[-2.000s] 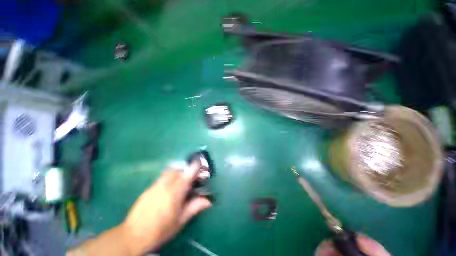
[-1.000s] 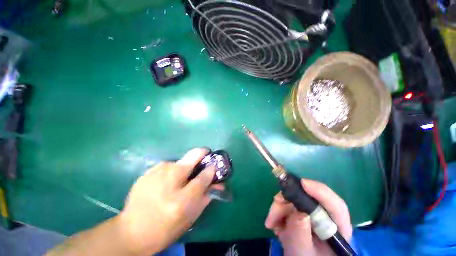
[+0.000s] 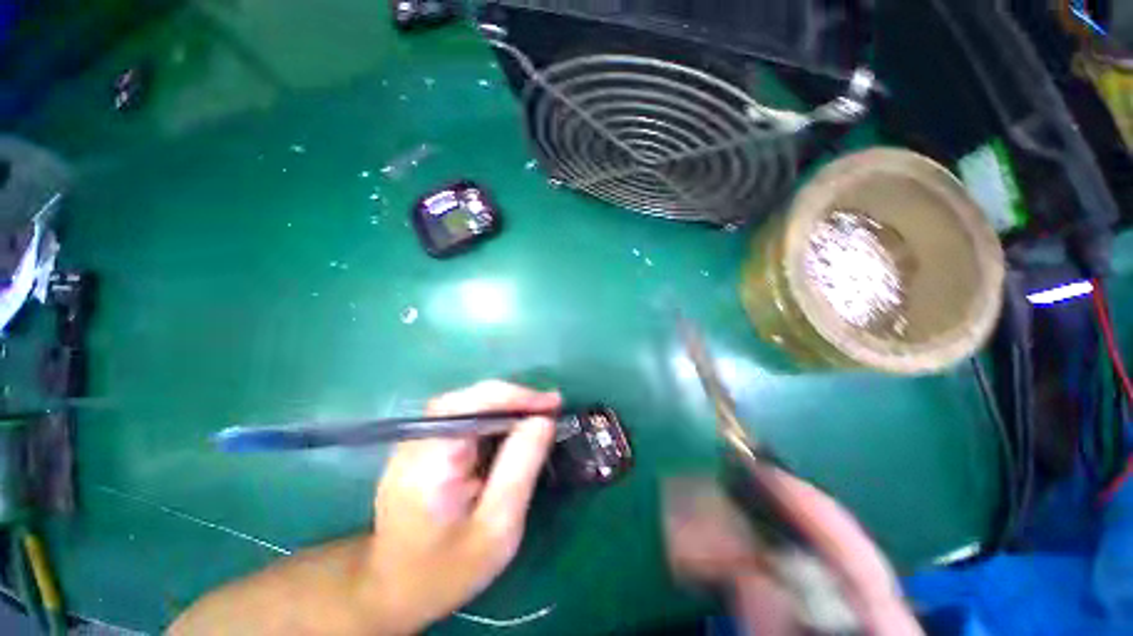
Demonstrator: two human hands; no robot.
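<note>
My left hand (image 3: pixel 454 503) is pinched around tweezers (image 3: pixel 360 430), a long dark strip with a bluish end pointing left. Their other end reaches a black device housing (image 3: pixel 594 447) that lies open side up by my fingertips, showing metallic parts. My fingers hide its left part. My right hand (image 3: pixel 795 547), blurred, grips a soldering iron (image 3: pixel 727 416), its thin tip pointing up and left above the mat, right of the housing and not touching it. A second black housing (image 3: pixel 456 219) lies open side up farther back on the green mat.
A fume fan (image 3: pixel 646 149) with a spiral wire guard stands at the back. A tan pot (image 3: pixel 975 267) with silvery bits is at right, beside cables and dark equipment. Thin wire (image 3: pixel 199 519) crosses the mat at lower left. Yellow-green handles (image 3: pixel 41 578) show at the left edge.
My left hand now holds the tweezers lengthwise, pointing left; a second ago its fingers gripped the housing. More of that housing is exposed. The iron has shifted right, and the view has moved slightly.
</note>
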